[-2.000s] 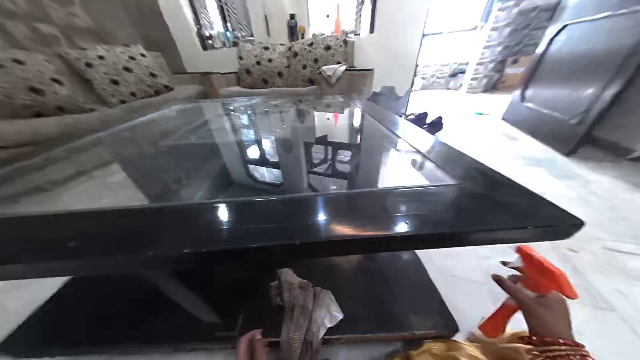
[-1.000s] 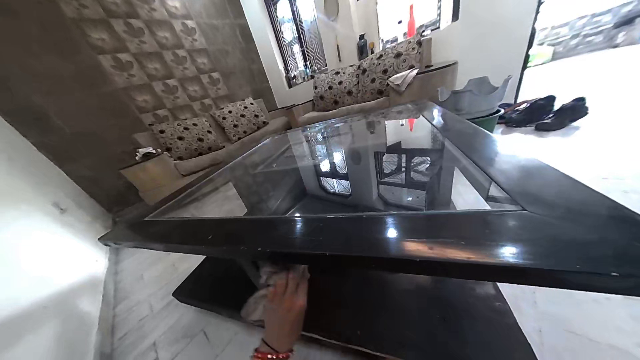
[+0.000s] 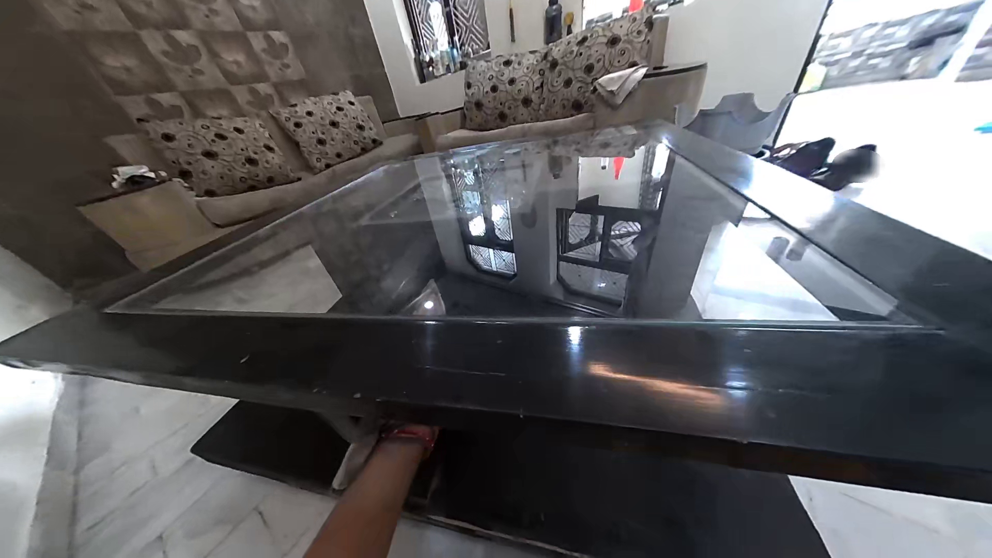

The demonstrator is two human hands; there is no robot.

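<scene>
A low black table with a glass top (image 3: 496, 364) spans the view, with a black lower shelf (image 3: 604, 496) beneath it. My left forearm reaches in from the bottom edge, and my left hand (image 3: 415, 432) goes under the near rim of the tabletop. A red bracelet shows at the wrist; the fingers are hidden below the rim. Beside the wrist, on the left, is a pale strip that looks like the edge of a cloth (image 3: 353, 463). Whether my fingers grip it cannot be seen. My right hand is out of the view.
Sofas with patterned cushions (image 3: 221, 155) stand behind the table, to the left and at the back. A folded cloth (image 3: 618, 84) hangs at a sofa arm. A grey plastic tub or chair (image 3: 736, 122) and dark shoes (image 3: 806, 159) are at the back right. Pale marble floor (image 3: 155, 457) shows at the left.
My left hand, seen on the cloth over the lower shelf a second ago, is now hidden under the tabletop. My right hand with the orange spray bottle has left the view, which has turned left.
</scene>
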